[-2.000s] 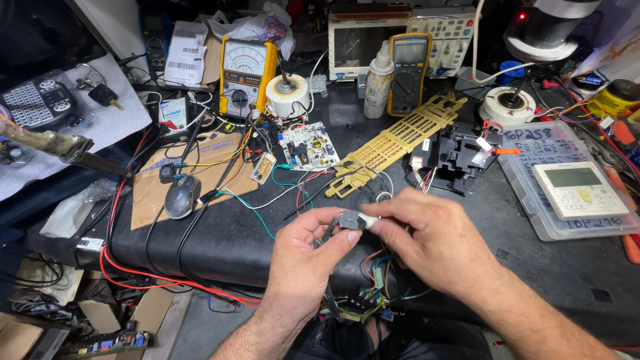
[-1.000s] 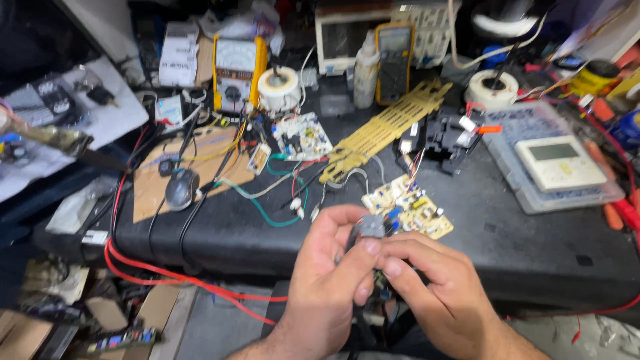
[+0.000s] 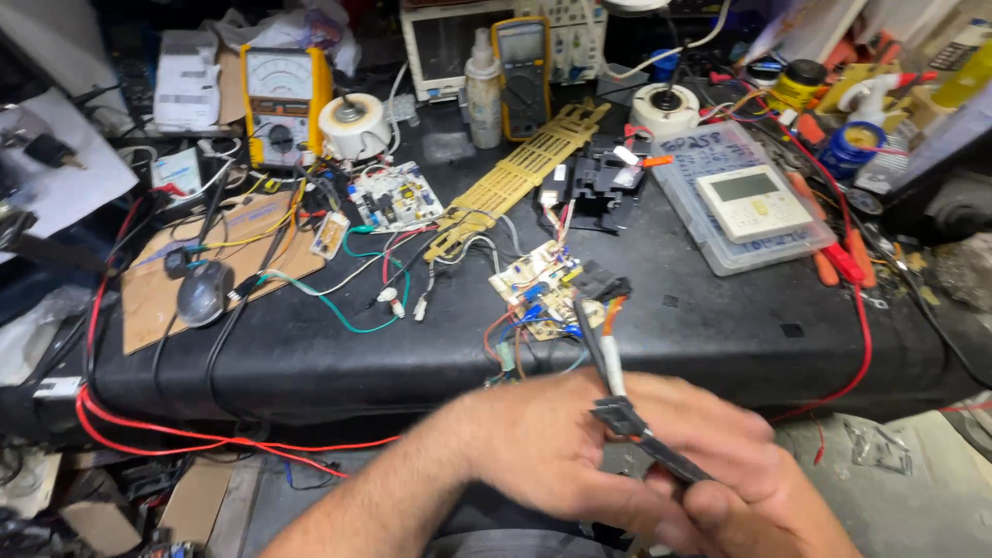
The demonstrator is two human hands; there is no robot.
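A dark, taped cable [image 3: 670,457] lies between my two hands at the lower right. My left hand [image 3: 542,449] reaches across beneath it, its fingers partly hidden and blurred. With thumb and fingers, my right hand [image 3: 736,496] grips the cable's lower part. From the black wrap the cable runs up through a white sleeve [image 3: 612,364] and orange wires to a black taped bundle [image 3: 604,283]. That bundle rests at the right side of a tan circuit board [image 3: 535,271] with blue parts, near the bench edge. Coloured wires hang from the board's lower side.
Behind lie a yellow slotted plastic strip [image 3: 504,186], a white circuit board [image 3: 395,194] and a black plastic bracket [image 3: 608,182]. An analog multimeter [image 3: 283,108] and a digital multimeter [image 3: 521,77] stand farther back. At right, a controller [image 3: 748,203] rests on a clear plastic case [image 3: 725,256]. Red cables [image 3: 232,442] cross the bench front.
The tan circuit board, partly behind my hands one second ago, now shows more fully. My hands have moved lower and to the right, and a long taped cable now shows between them.
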